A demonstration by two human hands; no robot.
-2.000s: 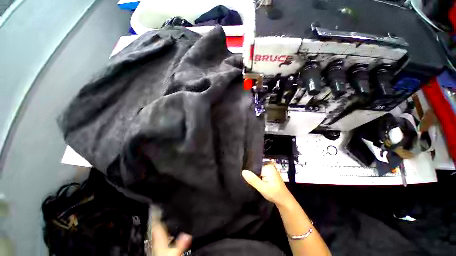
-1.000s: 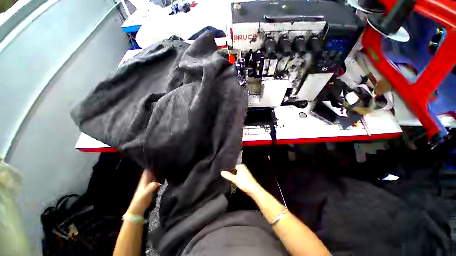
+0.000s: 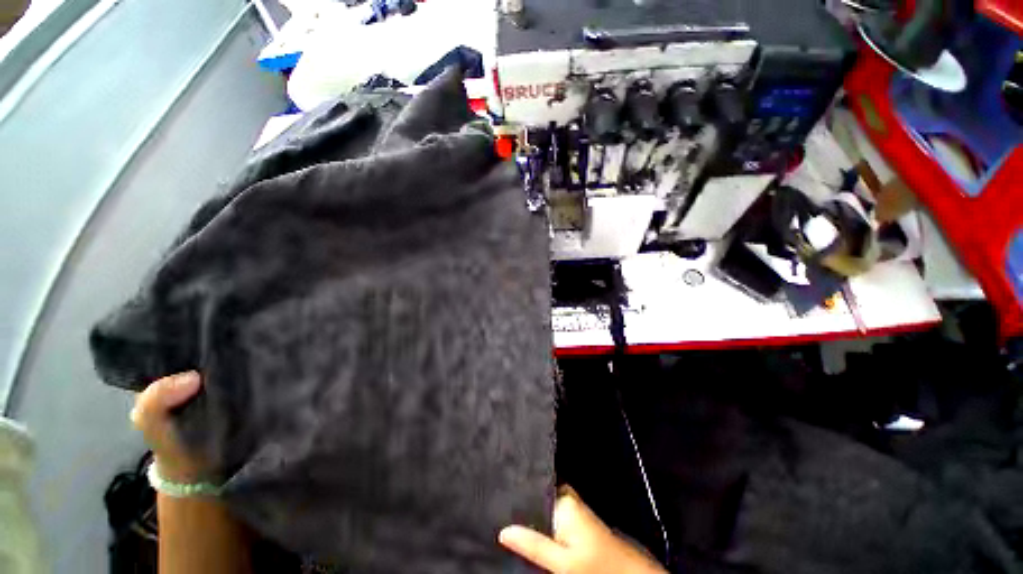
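A dark grey garment piece (image 3: 381,303) is spread left of the overlock machine (image 3: 628,107) and hangs over the table's front. Its upper right part lies at the presser foot area (image 3: 536,185), beside the red dot. Its straight right edge runs down from there. My left hand (image 3: 171,415) grips the cloth at its left side, thumb on top. My right hand (image 3: 570,540) holds the right edge low down, thumb on top, fingers hidden under the cloth; it is partly cut off by the bottom edge.
The white table with a red edge (image 3: 763,341) carries tape rolls and small tools (image 3: 836,235) right of the machine. A red and blue plastic item (image 3: 948,157) stands at the far right. Dark cloth (image 3: 830,482) lies at lower right. A pale wall (image 3: 112,213) is at left.
The bunched cloth is now spread flatter and wider. My left hand has moved left and up with it, and my right hand is lower along the right edge.
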